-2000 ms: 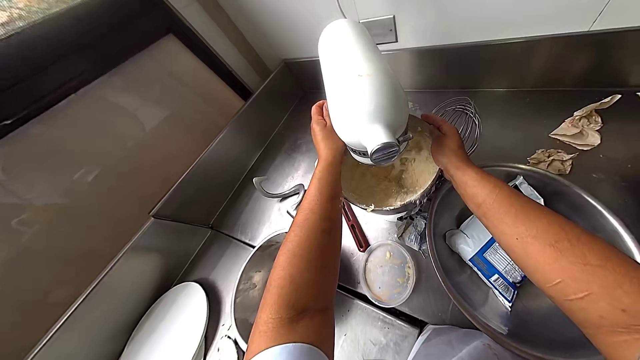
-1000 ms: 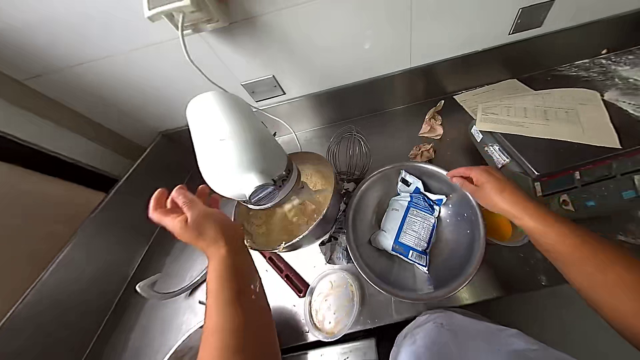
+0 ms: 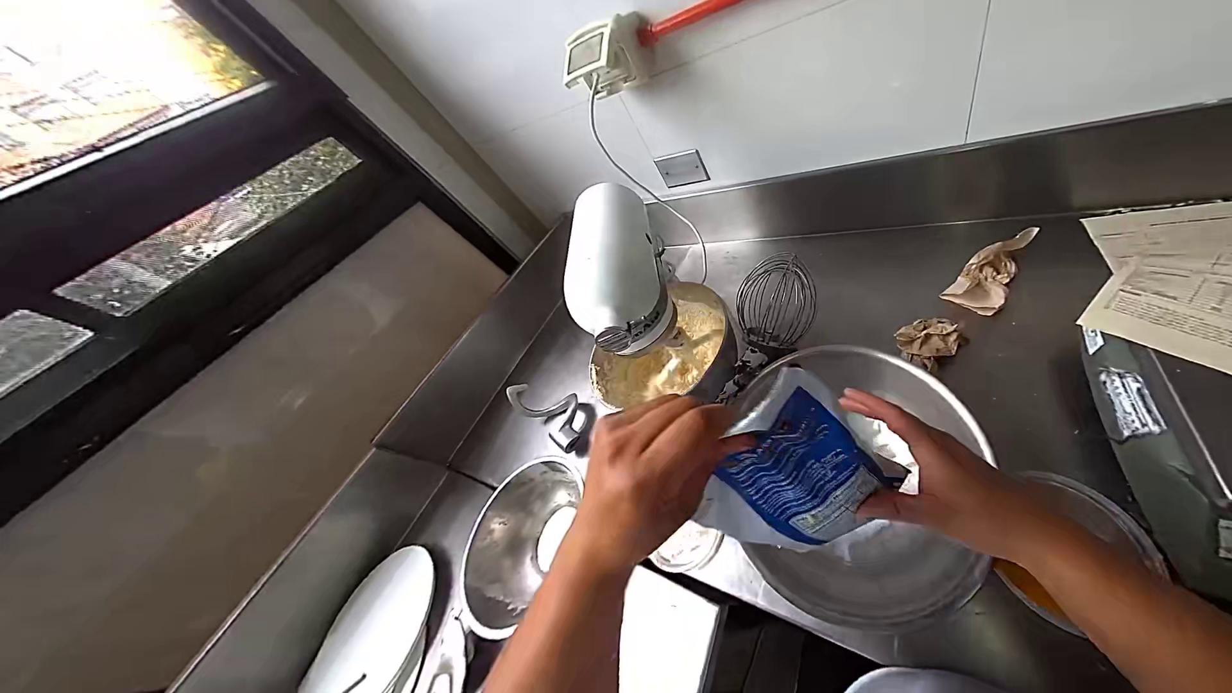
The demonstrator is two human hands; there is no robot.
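Observation:
A blue and white plastic packet is tilted over a wide steel bowl. My left hand grips its left end, and my right hand holds its right side with thumb and fingers. White powder shows in the bowl behind the packet. Beyond my left hand stands a white stand mixer, its head over a mixing bowl of pale yellow dough or batter. A wire whisk lies to the right of the mixer.
A dough hook and a smaller steel bowl lie at left, near white plates. Crumpled brown paper, printed sheets and a scale are on the right. A clear container with orange contents sits beside the big bowl.
Both hands have come together on the packet, which lay in the wide bowl before and is now lifted and tilted. Two seconds ago they were at the mixer.

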